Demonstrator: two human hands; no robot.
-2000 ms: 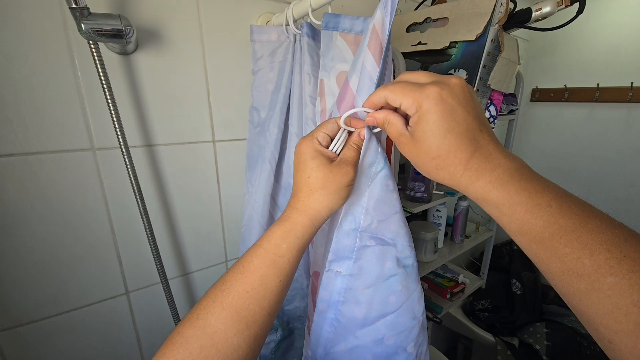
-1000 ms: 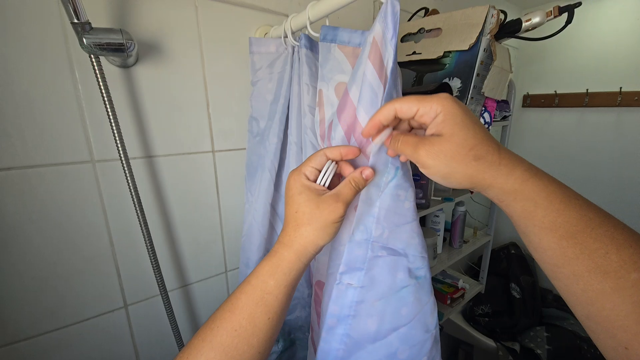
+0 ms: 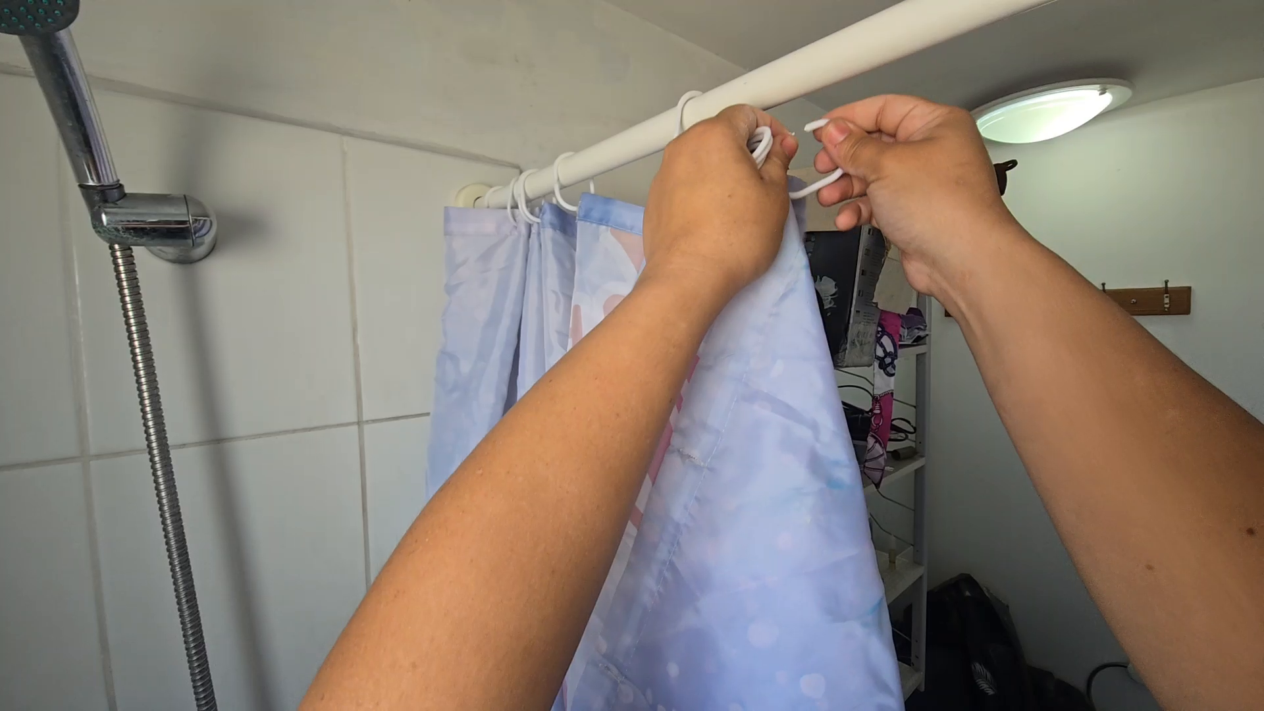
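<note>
A blue-and-pink fabric shower curtain (image 3: 760,474) hangs by white curtain rings (image 3: 560,183) from a white rod (image 3: 790,79) that slopes up to the right. Just under the rod, my left hand (image 3: 719,197) grips several loose white rings (image 3: 760,145) between thumb and fingers. To its right my right hand (image 3: 904,163) pinches one white ring (image 3: 818,185) that stands open, one end free near the thumb. This ring's lower part meets the curtain's top edge; whether it passes through a hole there cannot be seen.
A chrome hand shower (image 3: 74,109) with a metal hose (image 3: 163,474) is mounted on the tiled wall at left. Behind the curtain stands a shelf rack (image 3: 920,494) with items. A wooden hook rail (image 3: 1150,300) and a lit ceiling lamp (image 3: 1052,111) are at right.
Both hands have risen from in front of the curtain to just below the rod, bringing the curtain's top edge and the rings up with them. The view has tilted upward.
</note>
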